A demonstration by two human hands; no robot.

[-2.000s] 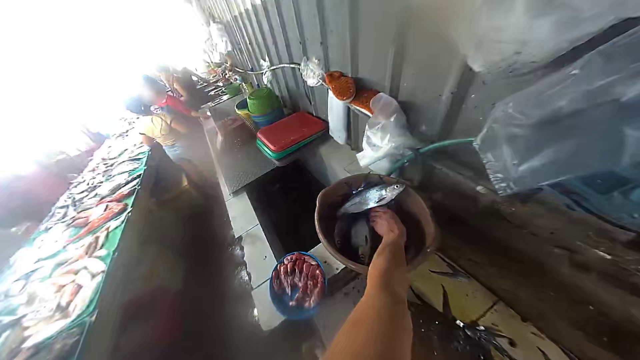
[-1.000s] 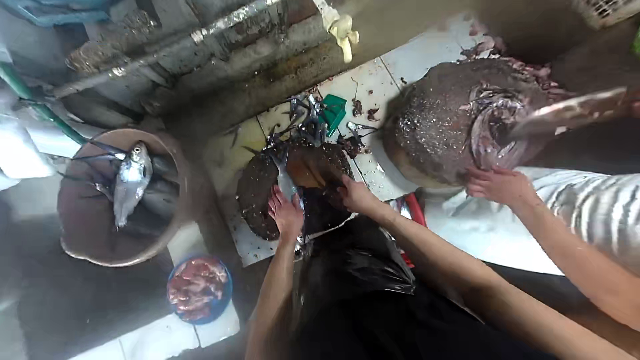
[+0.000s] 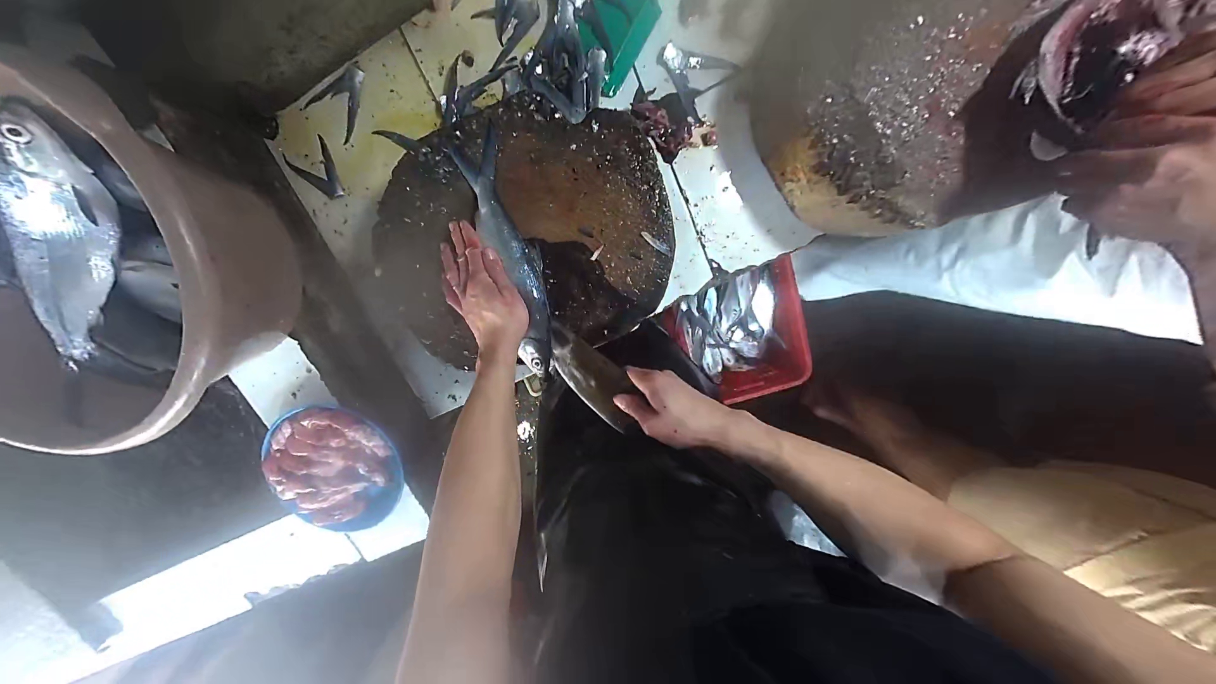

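A whole silvery fish point(image 3: 513, 252) lies on the left part of a round wooden chopping block point(image 3: 608, 190), its tail toward the back and its head at the near edge. My left hand point(image 3: 484, 290) rests on the fish's side, palm against it, fingers pointing to the tail. In my right hand point(image 3: 670, 408) is a broad-bladed knife point(image 3: 591, 372), gripped at the handle; its blade reaches to the fish's head. Cut-off fish tails point(image 3: 560, 57) lie in a heap behind the block, against a green plastic container point(image 3: 627, 38).
A large brown tub point(image 3: 237, 275) with whole fish stands at left, a blue bowl point(image 3: 397, 475) of pinkish fish pieces below it. A red basket point(image 3: 796, 332) of small fish sits right of the block. A co-worker's hand point(image 3: 1140, 142) holds a cut fish on another block point(image 3: 855, 123).
Two seconds ago a hand was in the tub of fish; one second ago both my hands were at the block with a fish. The view has swung round and come closer to the block.
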